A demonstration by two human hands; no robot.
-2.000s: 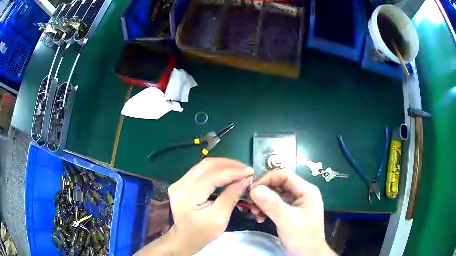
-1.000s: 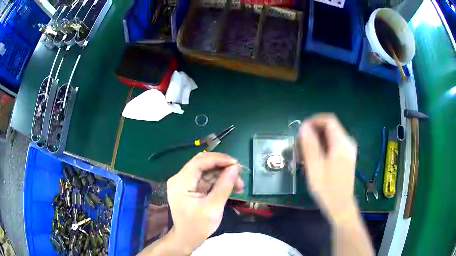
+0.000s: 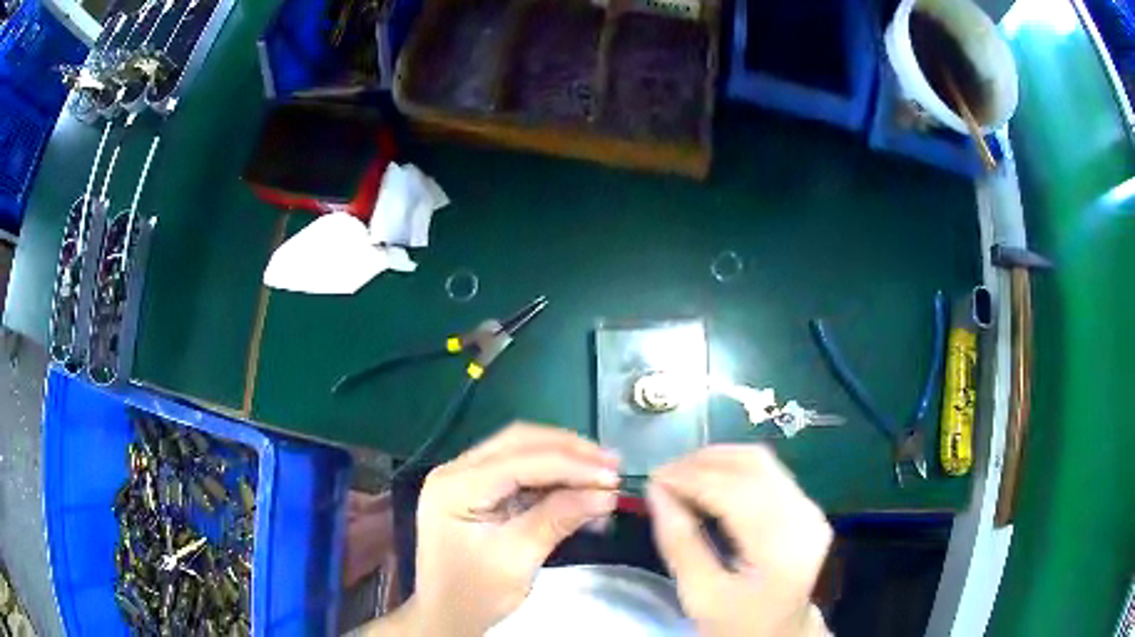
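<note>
My left hand [image 3: 513,504] and my right hand [image 3: 734,529] meet fingertip to fingertip at the bench's front edge. Something thin and small seems pinched between them, too blurred to name. Just beyond is the square silvery fixture block [image 3: 619,373] with a round brassy piece [image 3: 656,391] in its middle. Small silvery keys [image 3: 787,418] lie at its right. One thin ring [image 3: 462,285] lies on the bench at the left and another thin ring [image 3: 727,265] behind the block. Circlip pliers [image 3: 488,341] with yellow bands lie open at the left.
Blue-handled pliers [image 3: 912,448], a yellow-handled tool [image 3: 958,401] and a hammer [image 3: 1017,373] lie right. A brown parts tray [image 3: 560,139] and grease pot [image 3: 905,56] stand behind. White paper [image 3: 326,255], a red-black box [image 3: 380,177], a blue crate [image 3: 268,523] and open housings [image 3: 115,296] are left.
My right hand put a thin ring on the bench behind the block and came back to my left hand. The whole view has shifted slightly.
</note>
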